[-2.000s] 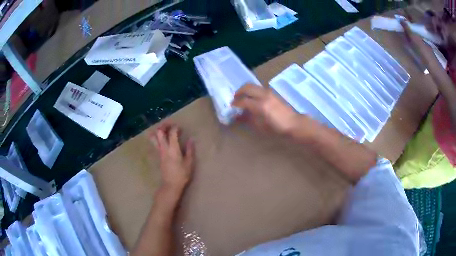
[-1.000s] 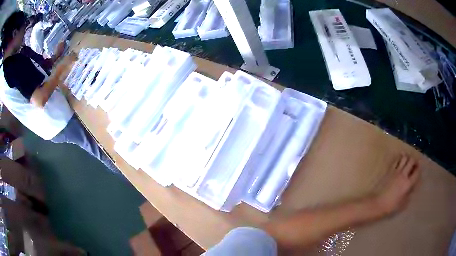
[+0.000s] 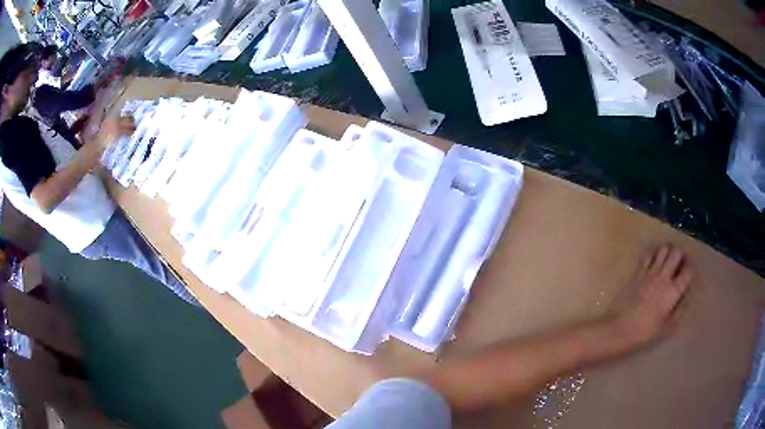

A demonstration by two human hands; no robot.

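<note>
My left hand rests palm down on the brown cardboard, empty, its fingers a little apart. My right hand is out of the picture. To the left of my left hand, translucent white plastic trays overlap in a long row on the cardboard. The nearest tray lies lowest at the row's right end, and its long recesses show. Glare hides what some trays hold.
A slanted white metal post stands behind the trays. The dark green belt carries white printed cartons, more trays and slim loose parts. A coworker reaches over the row's far end.
The view has swung left to the tray row, and my right hand and the tray it touched have left the picture. My left hand stays on the cardboard. The coworker's arm has shifted slightly.
</note>
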